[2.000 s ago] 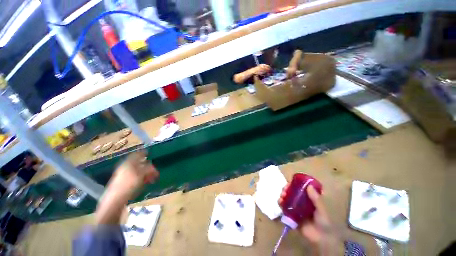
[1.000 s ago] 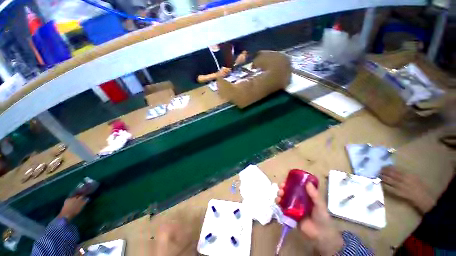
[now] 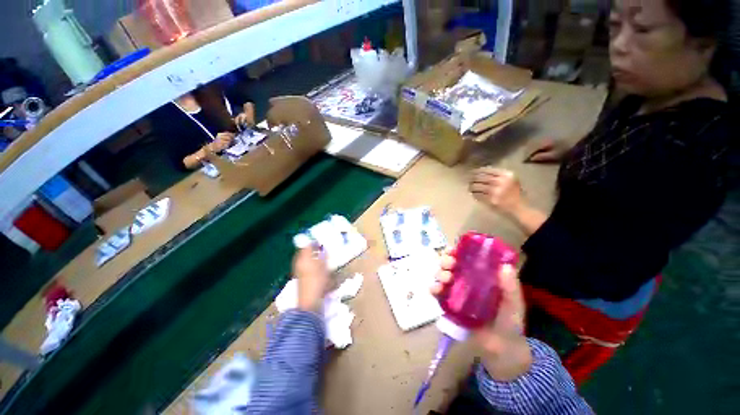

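My right hand (image 3: 503,312) grips a clear squeeze bottle (image 3: 477,280) of red-pink liquid, its thin purple nozzle (image 3: 434,369) pointing down. My left hand (image 3: 311,275) holds a white square base plate (image 3: 342,243) with short posts by its left edge, near the belt. Two more plates lie to its right: one with several blue-grey posts (image 3: 412,231), and below it a white one (image 3: 406,296) partly behind the bottle. A crumpled white rag (image 3: 341,312) lies beside my left forearm. A blurred plate (image 3: 227,389) shows at the lower left.
The green belt (image 3: 203,284) runs along the bench's left side under a white-framed shelf (image 3: 195,77). A person (image 3: 649,178) is at the right, a hand over the bench. An open cardboard box (image 3: 434,134) stands at the back. Another person works across the belt beside a box (image 3: 284,154).
The view has swung right, showing more of the person there. My left hand has come forward and right and now holds a plate near the others. The bottle is still in my right hand.
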